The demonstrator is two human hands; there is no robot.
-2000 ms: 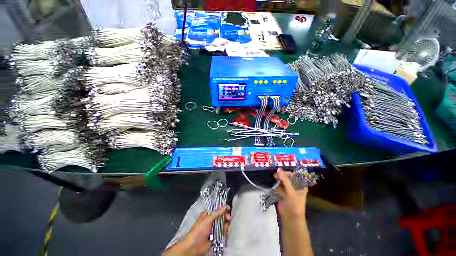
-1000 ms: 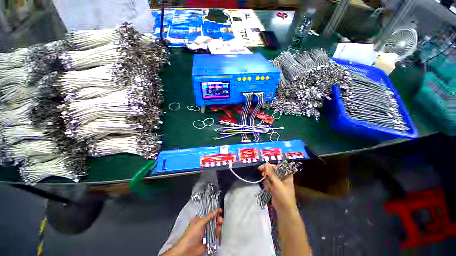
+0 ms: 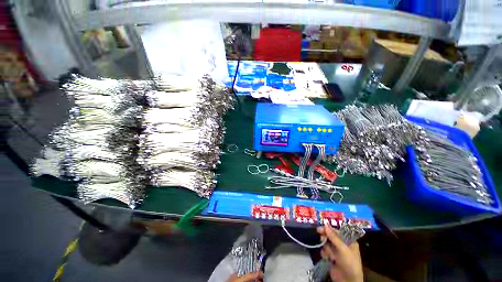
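Observation:
My left hand [image 3: 246, 276] is cut off by the bottom edge and holds an upright grey cable bunch [image 3: 249, 258] over my lap. My right hand [image 3: 342, 254] holds another grey cable bunch [image 3: 352, 233] just below the bar. One pale cable [image 3: 300, 242] arches from a red board [image 3: 270, 211] on the blue test fixture bar [image 3: 236, 204] to my right fingertips, which are at the bar's front edge below another red board [image 3: 332, 217]. Whether that end touches the board is too small to tell.
The blue cable tester [image 3: 298, 125] with a lit screen stands behind the bar. White cable bundles [image 3: 170, 135] are stacked left. Grey cable bundles [image 3: 371, 137] lie right of the tester, beside a blue tray [image 3: 440, 204] of cables. A green strap-like thing [image 3: 191, 215] hangs at the table edge.
The view has tilted up and shifted, so the bench sits lower and the shelf shows. Both hands still hold their bunches; the pale cable still arches from the bar to my right hand.

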